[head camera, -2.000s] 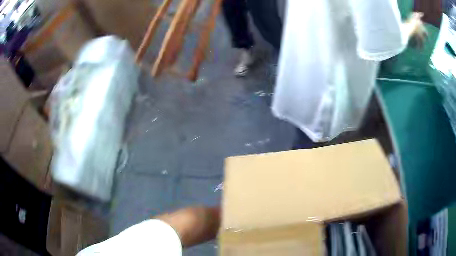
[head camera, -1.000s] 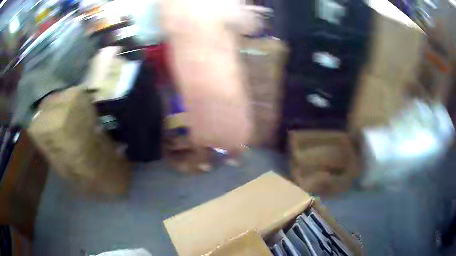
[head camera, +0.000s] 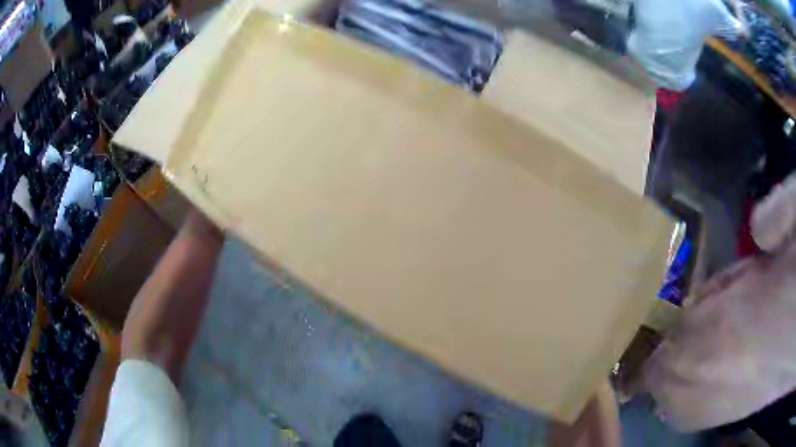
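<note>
A large brown carton (head camera: 410, 218) fills the middle of the head view, tilted, with its flaps open. Its near flap faces me. Grey and dark flat items (head camera: 423, 37) show inside at its far side. My left hand (head camera: 204, 227) is at the carton's left near edge, with its fingers hidden behind the cardboard. My right hand (head camera: 597, 419) is at the right near corner, mostly hidden by the carton and cut off by the lower edge. The carton is held up above the floor between both hands.
Open brown boxes (head camera: 131, 253) with many dark items stand along the left. A person in a pink top (head camera: 733, 340) is close on the right. Another person in a white top (head camera: 672, 39) is at the upper right. Grey floor (head camera: 297, 349) and my feet show below.
The view has swung round to rows of filled boxes on the left. The carton now appears larger and higher in view, and both my arms show at it.
</note>
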